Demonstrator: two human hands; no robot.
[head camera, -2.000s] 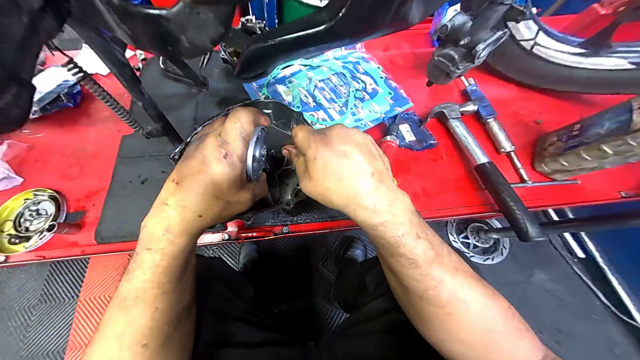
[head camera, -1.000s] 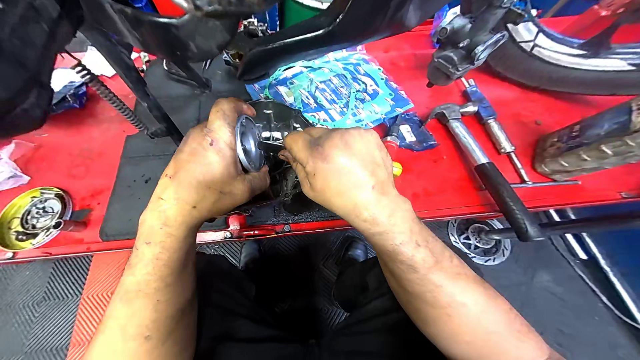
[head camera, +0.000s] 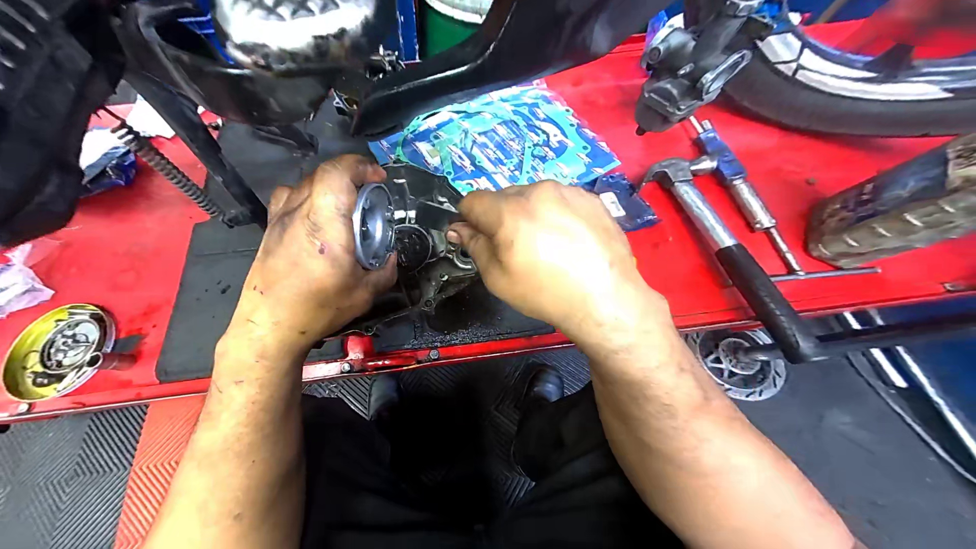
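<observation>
My left hand (head camera: 324, 244) is closed around a round grey metal part (head camera: 374, 226), its disc-like face tilted on edge toward the right. Just right of it, a dark engine cover (head camera: 435, 278) rests on a black mat (head camera: 206, 282) at the bench's near edge. Over the cover's right side is my right hand (head camera: 545, 255), thumb and forefinger pinched together; whether something small is between them is hidden. Behind the hands lies a blue printed packet with green gaskets (head camera: 503, 141). A small dark blue packet (head camera: 625, 202) is beside my right hand.
A hammer (head camera: 732, 259) and a T-handled tool (head camera: 743, 187) lie on the red bench (head camera: 762, 160) at right, near a tyre (head camera: 900, 206). Motorcycle frame parts (head camera: 450, 61) overhang the far side. A yellow-rimmed round part (head camera: 61, 351) sits at left.
The round grey part has turned in my left hand between the frames. My right hand has shifted slightly right from the round part, and more of the engine cover shows between the hands.
</observation>
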